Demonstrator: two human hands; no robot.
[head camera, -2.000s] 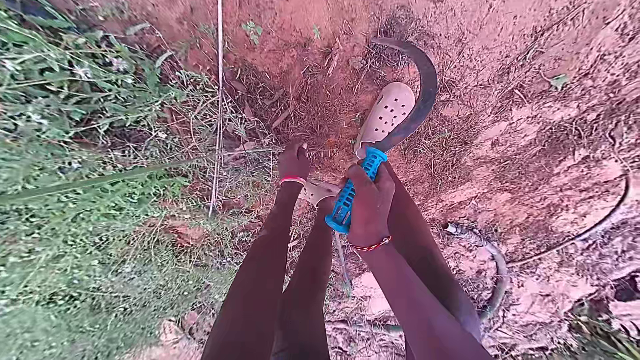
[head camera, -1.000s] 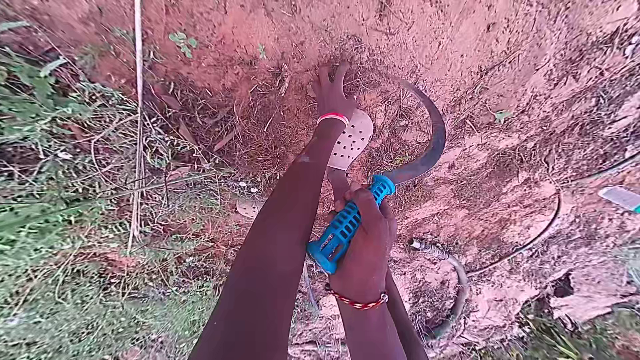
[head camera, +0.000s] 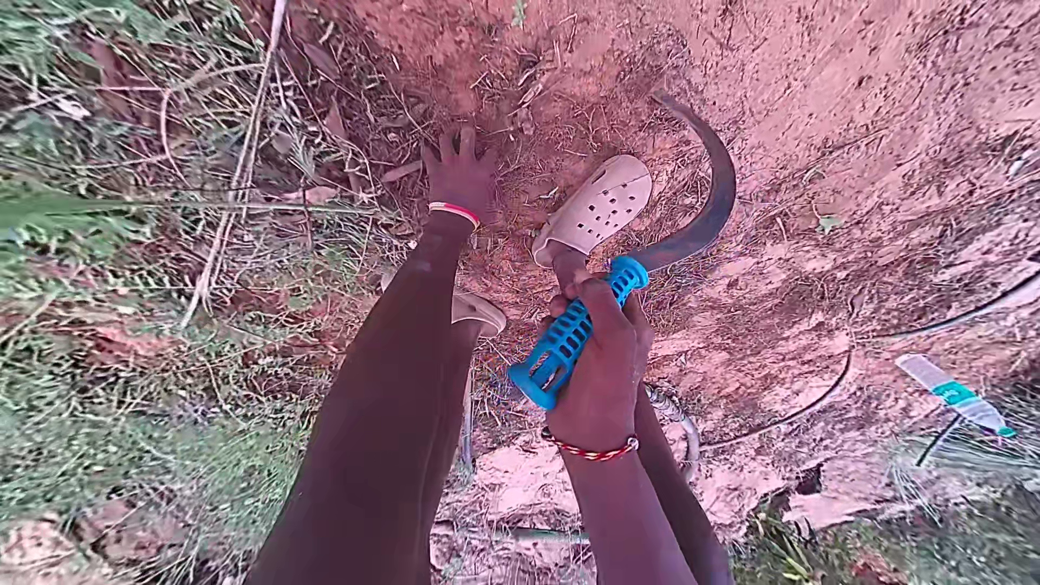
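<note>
My right hand (head camera: 605, 357) is closed around the blue plastic handle (head camera: 569, 333) of a sickle. The sickle's dark curved blade (head camera: 719, 191) arcs up and to the right, its tip near the soil. My left hand (head camera: 461, 171), with a pale and red band at the wrist, is spread palm down over the reddish ground and dry plant litter, left of a beige perforated clog (head camera: 605, 203) on my foot. It holds nothing that I can see. The other clog (head camera: 479, 313) is partly hidden behind my left forearm.
Green weeds (head camera: 97, 325) and a long dry stalk (head camera: 244, 162) lie on the left. On the right, a thin black hose (head camera: 800, 418) runs over the soil toward a plastic bottle (head camera: 959, 394) with a green label. A thicker grey pipe (head camera: 689, 439) lies beside my right leg.
My left hand has moved from above the clog to the ground on its left, fingers now spread. My right hand still grips the sickle. The bottle has come fully into view.
</note>
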